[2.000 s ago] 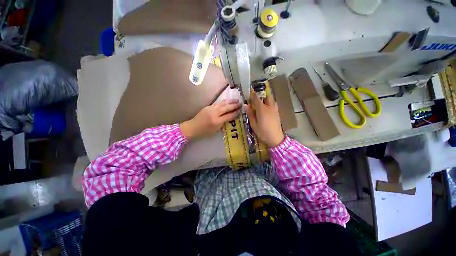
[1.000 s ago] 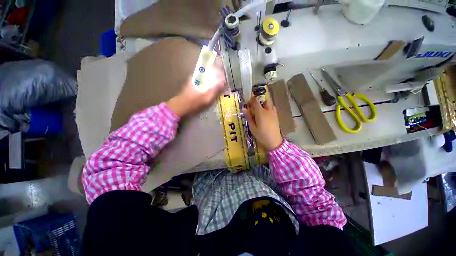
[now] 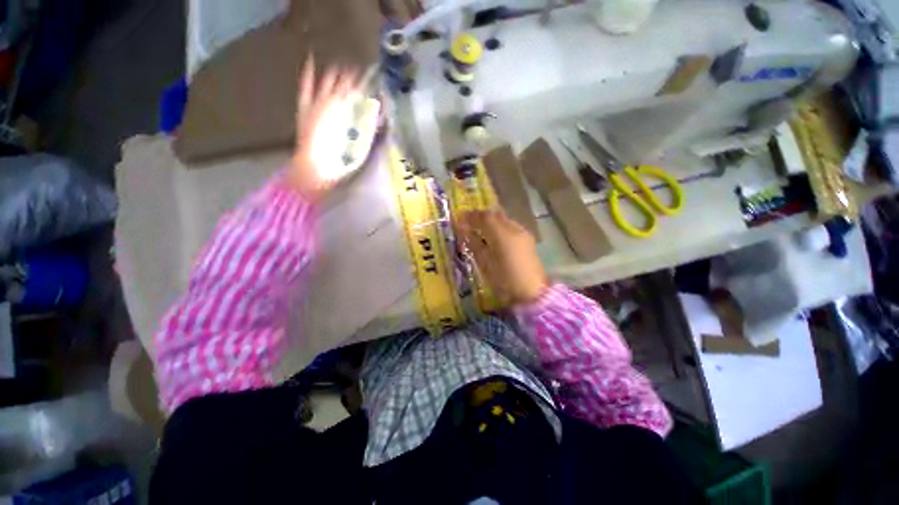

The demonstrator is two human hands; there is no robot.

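Note:
My left hand [image 3: 320, 123] is blurred behind the bright machine lamp [image 3: 351, 138], fingers spread over the brown garment panel [image 3: 237, 108]. Any contact with the cloth is unclear. Pale panels [image 3: 246, 227] lie flat at left. My right hand [image 3: 501, 252] is low over the yellow tape guides [image 3: 426, 252], right of the shiny strip between the bands; its fingertips are blurred and I cannot tell whether it holds anything. Two brown fabric strips [image 3: 570, 202] lie right of the needle area [image 3: 465, 168].
Yellow-handled scissors [image 3: 631, 202] and a small pointed tool [image 3: 589, 176] lie right of the strips. The white sewing machine [image 3: 591, 74] spans the back. A dark small tray [image 3: 774, 202] is at right. A grey bag [image 3: 49, 212] is at far left.
The view has shifted. My left hand has moved up and away from the needle area. The curved brown panel now lies farther back, baring more pale layer. My right hand has come slightly towards the lap.

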